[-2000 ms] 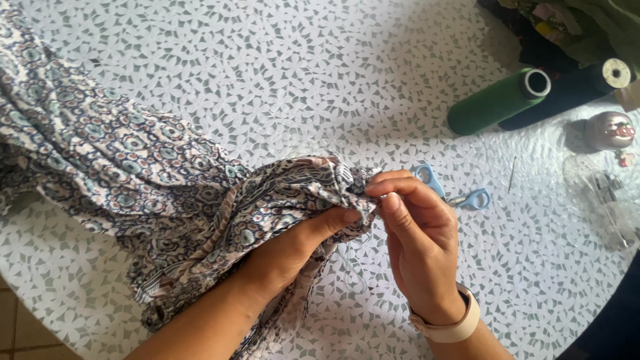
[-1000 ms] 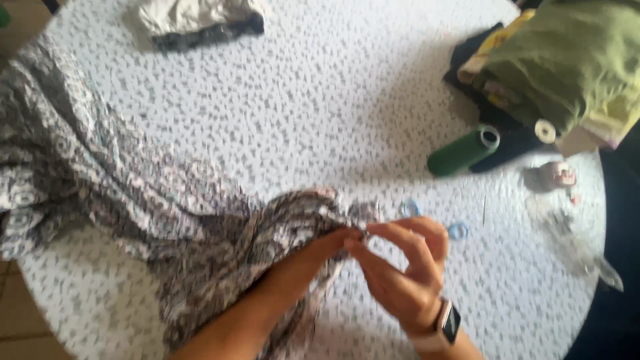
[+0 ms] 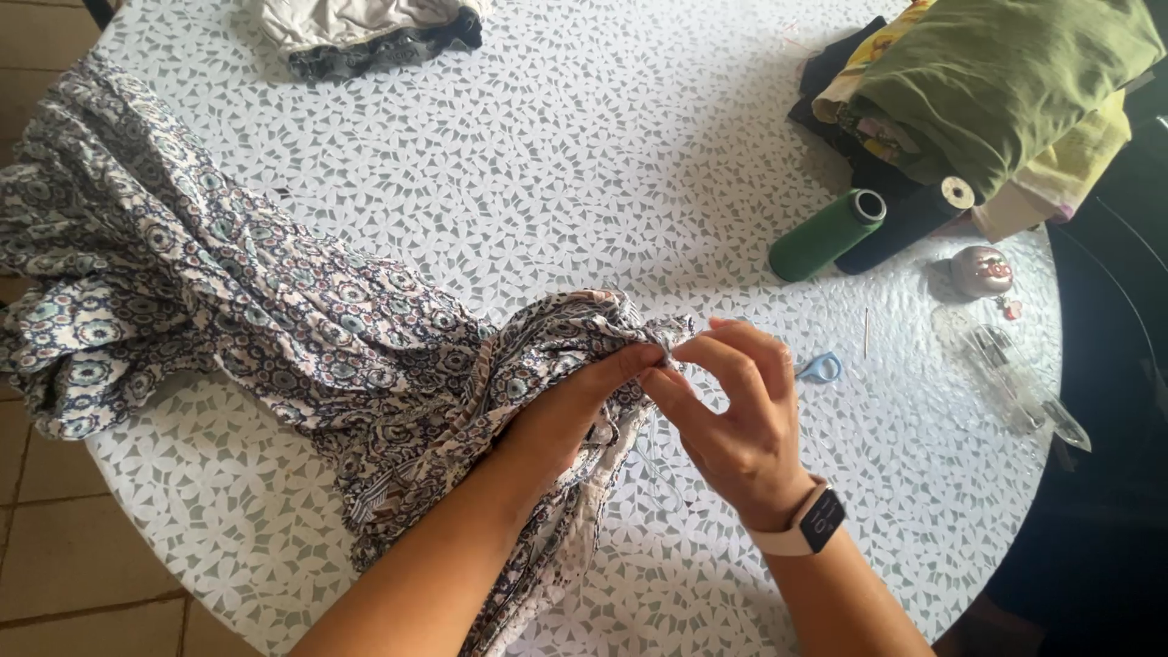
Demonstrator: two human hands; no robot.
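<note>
A patterned cloth garment [image 3: 365, 338] lies bunched from the left side of the table to the middle. My left hand [image 3: 584, 401] grips its gathered edge, thumb on top and the fingers hidden under the folds. Thumb and fingertips of my right hand [image 3: 730, 411] pinch the same edge, touching the left thumb; whether a needle is between them cannot be seen. A thin pale thread [image 3: 657, 470] loops on the table below the hands. Just right of my right hand shows a light blue handle of scissors [image 3: 824, 367], the rest hidden behind the fingers.
On the round table with a floral cover [image 3: 547, 182] stand a green thread cone [image 3: 821, 239], a dark thread cone [image 3: 899, 233], a small round container [image 3: 981, 272] and a clear plastic packet [image 3: 1013, 379]. Folded green cloth [image 3: 1004, 82] lies back right, a white garment [image 3: 356, 23] back left.
Both hands stay at the gathered edge of the cloth; my right hand's wrist has turned, showing the watch face. The view has shifted, bringing in the white garment and more green cloth.
</note>
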